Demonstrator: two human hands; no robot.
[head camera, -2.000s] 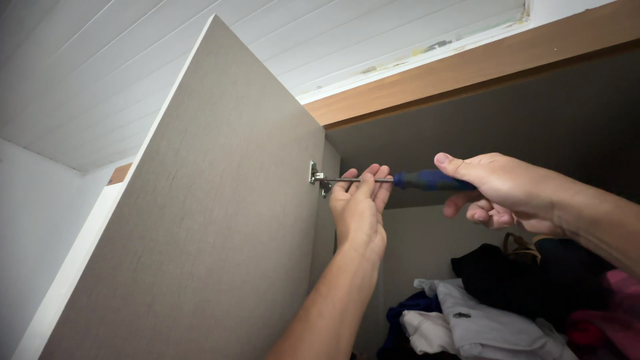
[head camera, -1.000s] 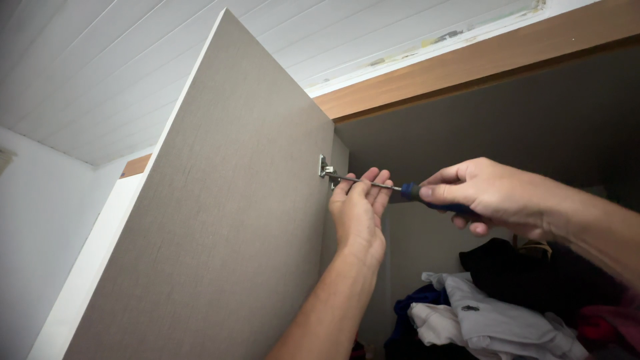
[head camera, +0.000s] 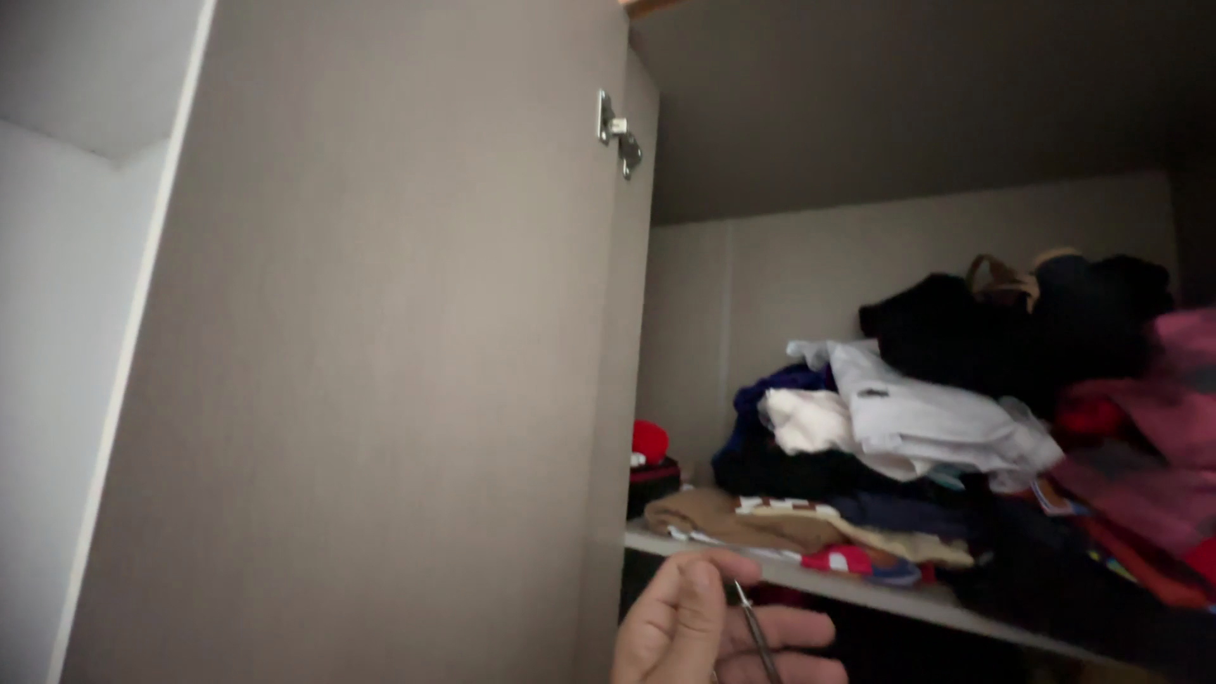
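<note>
My left hand (head camera: 717, 622) is low in the view, just below the shelf edge, with its fingers curled loosely around the tip of a screwdriver shaft (head camera: 756, 635). Whether the fingers grip the shaft cannot be told. The screwdriver's handle lies below the frame, and my right hand is out of view. Higher up, a metal hinge (head camera: 619, 133) joins the open grey cabinet door (head camera: 380, 342) to the cabinet's side panel (head camera: 635, 237); no hand touches it.
Piled clothes lie on the cabinet shelf (head camera: 936, 613), among them a light grey garment (head camera: 926, 408), black clothing (head camera: 997, 332) and a folded brown garment (head camera: 722, 518). A red object (head camera: 650, 442) sits beside the side panel. A white wall (head camera: 57, 313) stands left of the door.
Both hands and the screwdriver have come away from the hinge. My left hand is now low, and my right hand has left the view. The view has tilted down and closer.
</note>
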